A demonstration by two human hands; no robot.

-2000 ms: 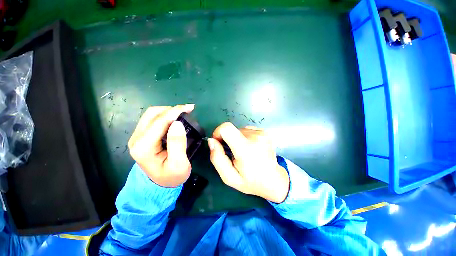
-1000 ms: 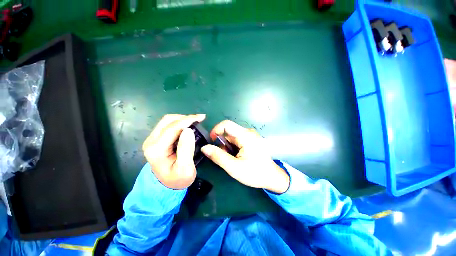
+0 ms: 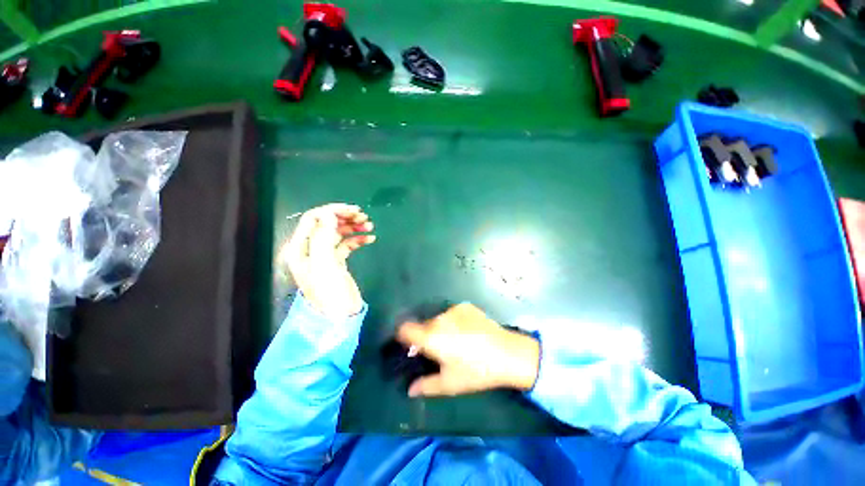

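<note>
My left hand [image 3: 325, 252] is raised over the green bench mat [image 3: 569, 209], fingers curled and apart, with nothing visible in it. My right hand [image 3: 469, 351] is low near the mat's front edge, blurred, with its fingers over dark parts [image 3: 406, 357]. Whether the fingers grip one of these black parts is not clear. The shapes of the dark parts are lost in blur and shadow.
A black tray [image 3: 156, 351] with a clear plastic bag [image 3: 123, 218] stands left. A blue bin [image 3: 787, 313] holding several black blocks [image 3: 735, 161] stands right. Red-and-black devices [image 3: 602, 66] and a coiled black cable [image 3: 423, 67] lie beyond the mat.
The black part has left my left hand, whose fingers have opened. My right hand has moved down towards the front edge, over the dark parts. The view has tilted up, showing more devices.
</note>
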